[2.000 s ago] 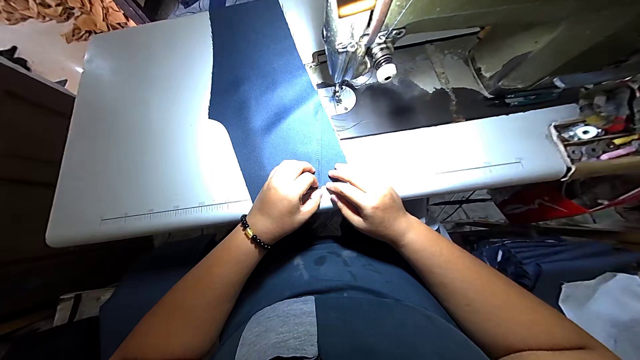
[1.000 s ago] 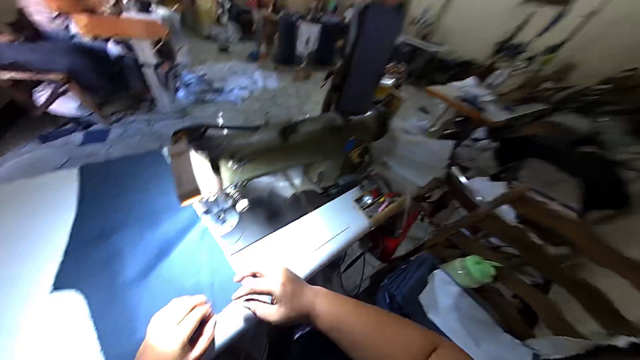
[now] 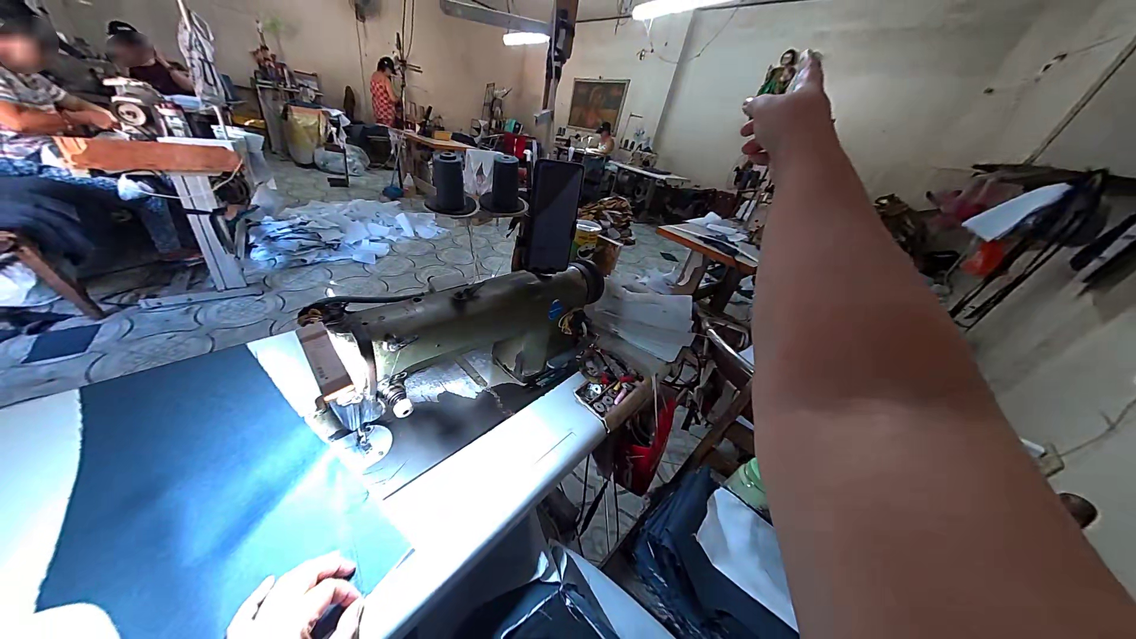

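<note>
A blue fabric piece (image 3: pixel 195 470) lies flat on the white sewing table (image 3: pixel 506 479), its right side by the needle area of a green industrial sewing machine (image 3: pixel 470 324). At the bottom of the head view, my left hand (image 3: pixel 302 596) is on the fabric's near edge, fingers curled and seeming to pinch it; the frame cuts off its lower part. My right hand (image 3: pixel 785 115) is raised high at the end of an outstretched arm, away from the table, fingers apart, with no clearly held thing. Behind it shows a small figure with green on it.
A parts tray (image 3: pixel 612 395) joins the table's right end. Two dark thread cones (image 3: pixel 449 182) and a phone (image 3: pixel 554 215) stand behind the machine. Dark folded fabric (image 3: pixel 701 550) lies lower right. People sit at machines at far left, near scattered cloth pieces (image 3: pixel 346 231) on the floor.
My right hand has left the fabric edge beside my left hand and gone up, the arm now extended. My left hand remains at the fabric. The view has swung up and right.
</note>
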